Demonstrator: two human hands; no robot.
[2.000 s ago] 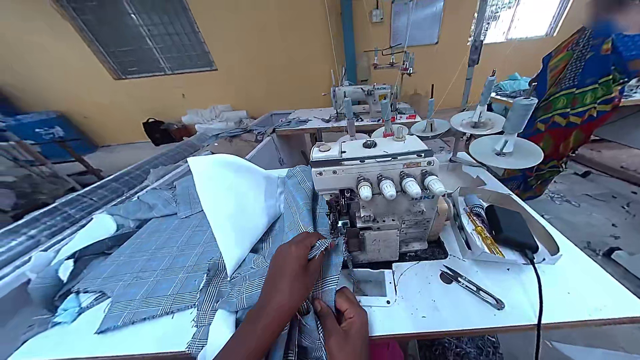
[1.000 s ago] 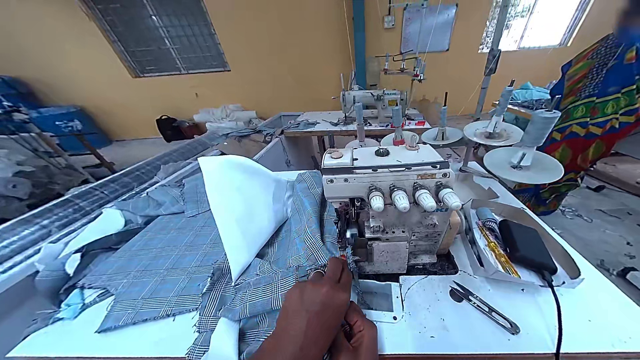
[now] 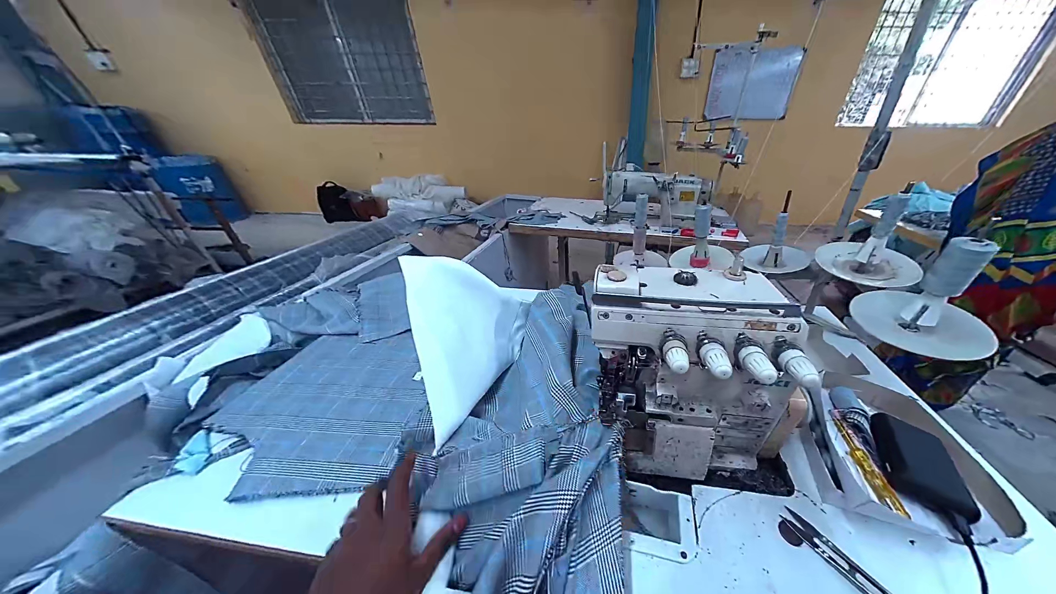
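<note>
My left hand (image 3: pixel 388 536) rests at the lower edge of the view with its fingers spread, touching or just over the grey-blue checked cloth (image 3: pixel 528 470). My right hand is not visible. The cloth lies bunched against the needle side of a white overlock sewing machine (image 3: pixel 701 330), its frayed edge running down from the machine. A white piece of fabric or interlining (image 3: pixel 462 338) stands up in a fold over the cloth. More checked pieces (image 3: pixel 330 412) lie flat to the left.
Thread snips (image 3: pixel 825 553) lie right of the machine. A white open box (image 3: pixel 990 495) holds a black device with a cable, and a yellow-handled tool. Thread cones on round holders (image 3: pixel 924 322) stand behind. Another sewing machine (image 3: pixel 660 194) is at the back; patterned clothing of a person shows at right.
Both hands were together at the cloth edge by the machine. My left hand has moved left with its fingers spread; my right hand has gone out of view.
</note>
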